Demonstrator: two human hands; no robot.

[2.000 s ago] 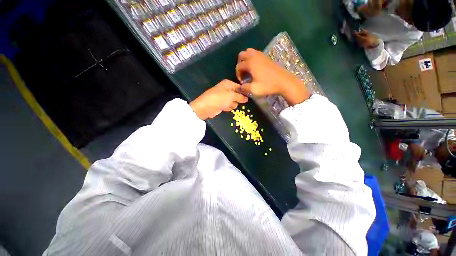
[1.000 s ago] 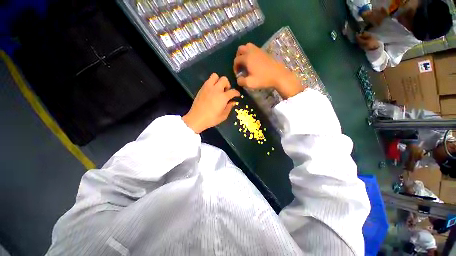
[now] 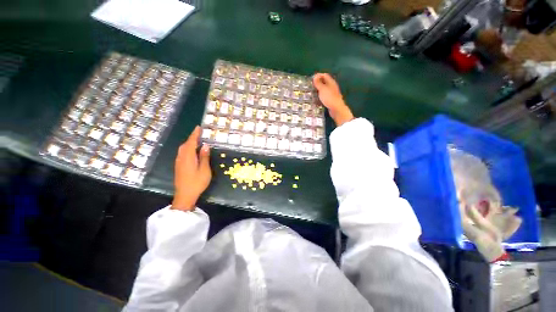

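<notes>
A clear blister tray [image 3: 265, 113] with silvery-white blocks in its pockets lies on the dark green bench in front of me. My left hand [image 3: 192, 167] is at its near left corner, thumb and fingers on the edge. My right hand [image 3: 330, 96] is at its far right corner, fingers over the rim. Both hands hold the tray. A loose pile of small yellow pieces [image 3: 253, 175] lies just nearer to me than the tray.
A second filled blister tray [image 3: 119, 119] lies to the left. A white paper sheet [image 3: 144, 18] lies beyond it. A blue bin [image 3: 427, 177] on the right holds off-white gloves [image 3: 481, 225] and translucent plastic. Small green boards [image 3: 364, 27] lie at the far side.
The view has turned. My hands, earlier close together above the yellow pieces, have moved apart and taken hold of the tray at opposite corners. The blue bin now shows fully.
</notes>
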